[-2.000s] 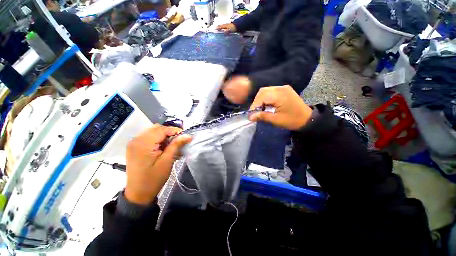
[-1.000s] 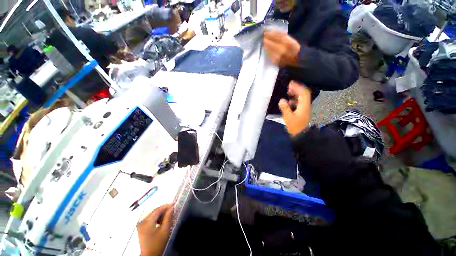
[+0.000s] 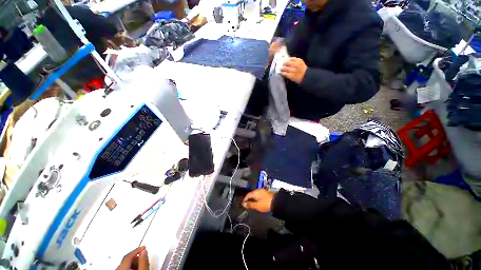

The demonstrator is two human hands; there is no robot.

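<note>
The grey-white cloth piece [image 3: 278, 100] hangs from the hands of another person across the table, away from my hands. My left hand [image 3: 134, 259] is at the bottom edge of the picture, partly cut off, over the white table [image 3: 118, 232]; whether it holds anything cannot be told. My right hand [image 3: 258, 201] is near the blue crate [image 3: 262, 179], empty, with its fingers loosely curled. Dark denim panels [image 3: 290, 158] lie in the crate, just beyond my right hand.
The sewing machine [image 3: 68, 211] stands at left. Thread snips [image 3: 147, 212], a screwdriver [image 3: 143, 186], a dark fittings cluster [image 3: 176, 171] and a phone [image 3: 201, 154] lie on the table. A white cable [image 3: 236, 174] hangs over its edge. A red plastic frame [image 3: 425, 138] is at right.
The cloth left my hands and is now held by the other person, drawn back from me. My right hand has lowered towards the crate. My left hand has moved down to the picture's bottom edge.
</note>
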